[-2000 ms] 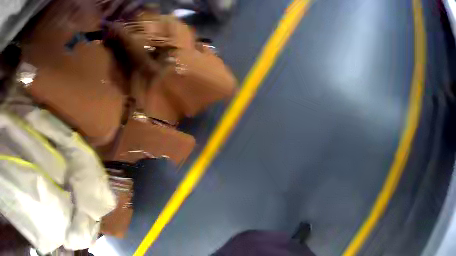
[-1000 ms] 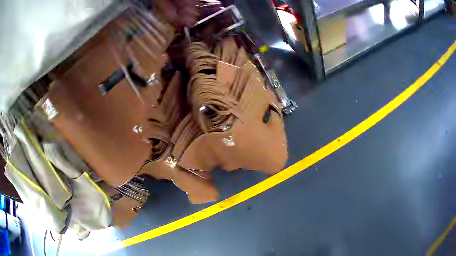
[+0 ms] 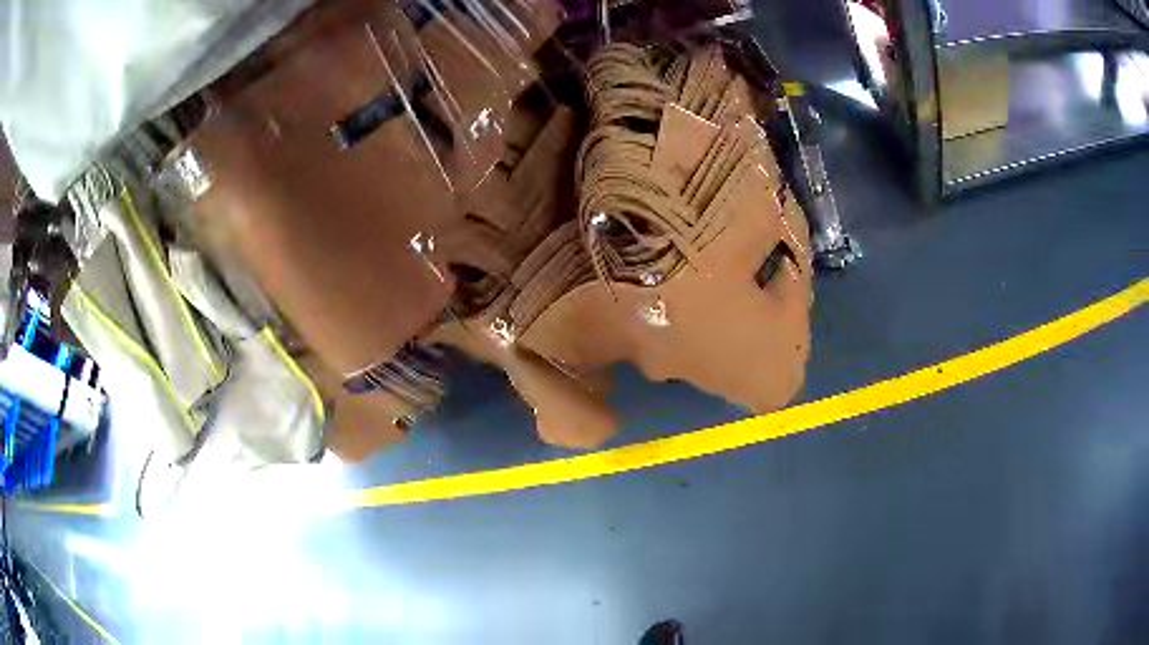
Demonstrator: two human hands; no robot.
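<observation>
Neither of my hands is in the picture. Brown bags (image 3: 340,214) hang in a large layered bundle in front of me at the upper left. More stacked brown bags (image 3: 718,315) hang to their right, with many thin brown straps (image 3: 630,164) bunched in loops on top. Off-white bags with yellow edging (image 3: 271,397) hang at the left of the brown ones. Small shiny spots show on the brown bags. What holds the bundles up is mostly hidden.
A yellow line (image 3: 756,435) curves across the grey floor (image 3: 806,542) below the bags. A metal rack leg with a castor (image 3: 834,246) stands right of them. A metal-framed shelf (image 3: 926,126) is at upper right, blue-and-white items (image 3: 51,403) at far left. A dark shoe tip (image 3: 662,633) shows at the bottom edge.
The view has steadied and turned. Since one second ago the bags have shifted right and up in the picture. The shelf has moved right, and more floor shows at lower left.
</observation>
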